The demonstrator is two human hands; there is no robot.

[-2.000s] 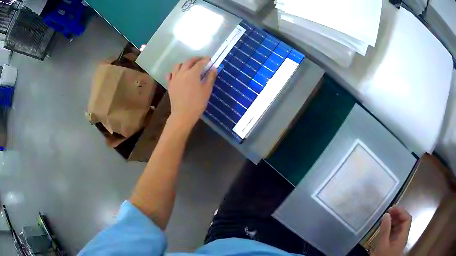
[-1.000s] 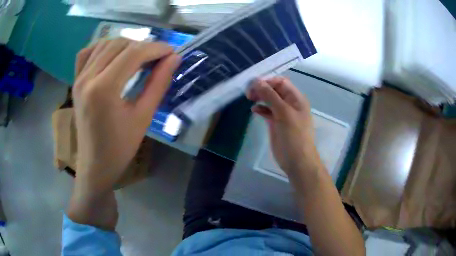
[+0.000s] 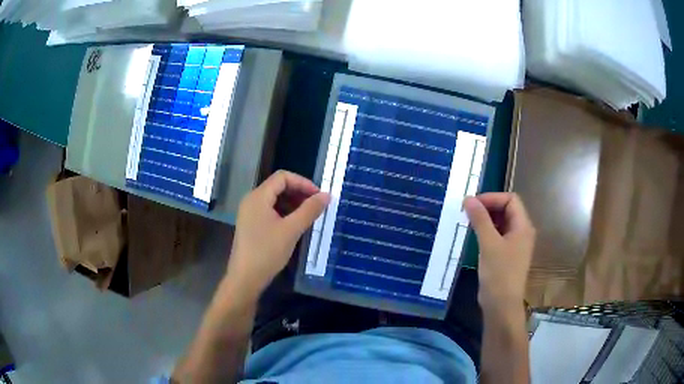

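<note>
A blue solar cell matrix with pale cross lines and a white strip down each long side lies on a greyish glass and film sheet, whose margin shows all round. My left hand pinches its left edge at the white strip, thumb and forefinger together. My right hand pinches its right edge at the other white strip. The square pad is hidden under the cells. More blue cells lie on the pale board at the left.
Piles of white sheets stand along the far edge, more at the far right. The shiny glass supply in brown paper is at the right. A wire rack with white lay-ups is lower right. A cardboard box stands lower left.
The cell matrix went from the left stack, through the air at a tilt, down onto the sheet in front of me. Both hands are now at its edges. The view has turned and shifted right.
</note>
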